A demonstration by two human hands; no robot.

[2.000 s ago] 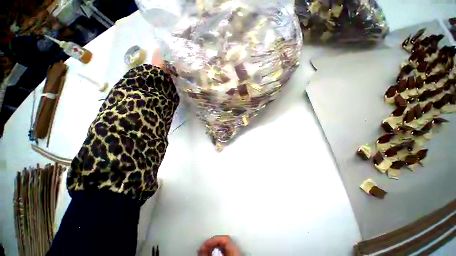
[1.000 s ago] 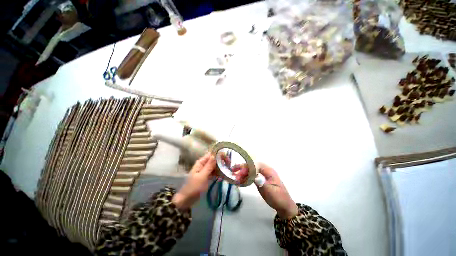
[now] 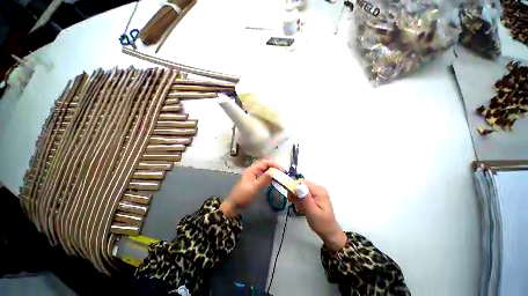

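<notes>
A cream tape roll (image 3: 283, 180) is held nearly edge-on between both hands. My left hand (image 3: 252, 184) grips its left side with fingers and thumb. My right hand (image 3: 314, 203) grips its right side; a white wrap covers a fingertip or thumb tip. Scissors with teal loops (image 3: 277, 198) lie under and behind the roll, partly hidden by the hands, blades pointing away. A white bottle with a long spout (image 3: 250, 130) stands just beyond the hands, blurred.
A grey board (image 3: 191, 199) lies at the near edge, a yellow-edged block (image 3: 136, 248) at its left. Crisscrossed leather straps (image 3: 95, 156) fill the left. Blue scissors (image 3: 128, 38) and a strap bundle (image 3: 167, 22) lie far left. Clear bags (image 3: 399, 37) and leather tabs (image 3: 503, 101) are at right.
The tape roll has turned from showing its open ring to nearly edge-on, still in both hands. The view has shifted, showing more of the grey board. Two seconds ago an arm reached beside the bag.
</notes>
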